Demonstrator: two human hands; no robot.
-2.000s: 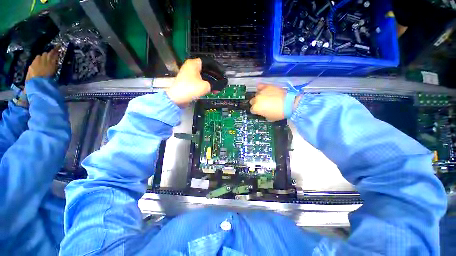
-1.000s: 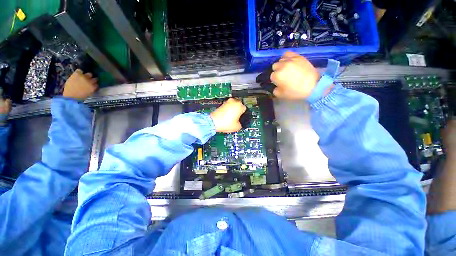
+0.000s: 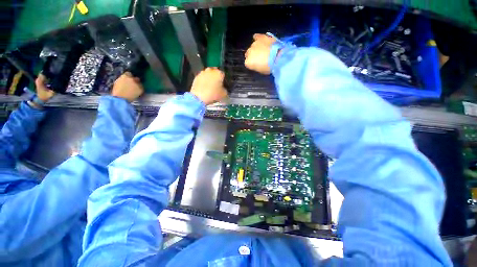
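Note:
A green circuit board [image 3: 274,164] lies in a dark pallet [image 3: 227,180] on the conveyor in front of me. A narrow green PCB strip [image 3: 254,112] lies along the pallet's far edge. My left hand [image 3: 209,85] is beyond the board's far left corner, above the rail; its fingertips are turned away, and I cannot tell if it holds anything. My right hand [image 3: 260,53] is over the dark component tray [image 3: 243,78] beyond the board. Its fingers are bent, and what is between them does not show.
A blue parts bin [image 3: 431,62] with black cylinders stands at the back right. Metal shelf posts [image 3: 188,39] rise at the back left. A neighbour's hand [image 3: 127,87] is at the left, near open bags of silvery parts [image 3: 85,72]. Another pallet shows at the right edge.
My right hand has moved from near the blue bin to the component tray. My left hand has left the board, moving up and left. The view has shifted, so the board appears further right and lower.

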